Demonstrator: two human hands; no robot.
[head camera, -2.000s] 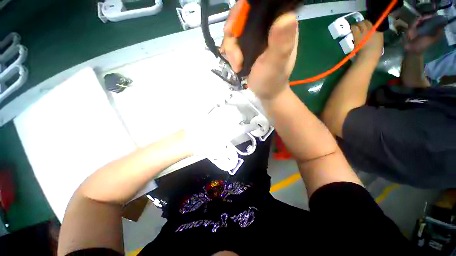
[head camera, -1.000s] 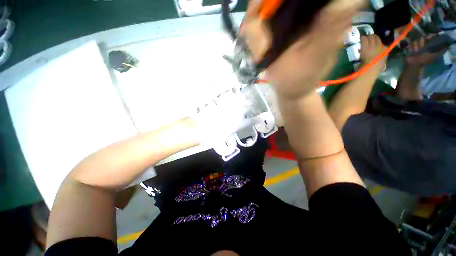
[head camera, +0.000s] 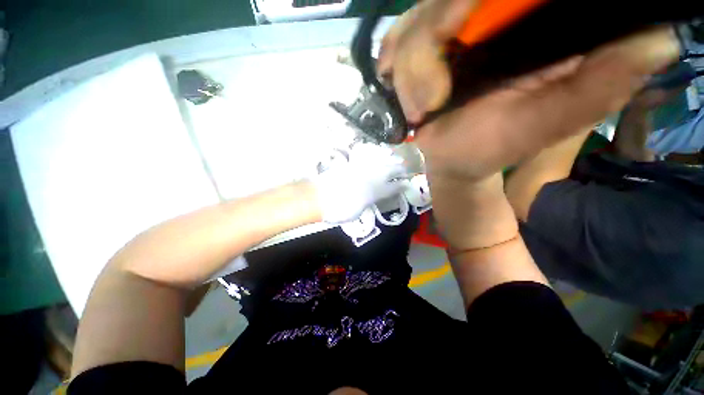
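My right hand (head camera: 478, 116), bare, is wrapped around the black and orange power screwdriver (head camera: 509, 46), close to the camera. Its metal nose (head camera: 376, 116) points down at the work just beyond my left hand. My left hand (head camera: 359, 181), in a white glove, lies on the white plastic housings at the mat's near right edge and holds them. The ends of the housings (head camera: 361, 227) stick out towards me below the glove. The glove and the housings are washed out, so the fingers are hard to tell apart.
A small dark part (head camera: 198, 86) lies at the back of the white mat (head camera: 262, 116). A second white sheet (head camera: 108, 170) lies to the left. Another white housing (head camera: 302, 9) is on the green conveyor (head camera: 154, 23). A person in dark grey clothing (head camera: 617, 224) is close on the right.
The screwdriver in my right hand has tilted, its body swinging to the right and nearer the camera. My left hand stays on the housings. The view has shifted a little.
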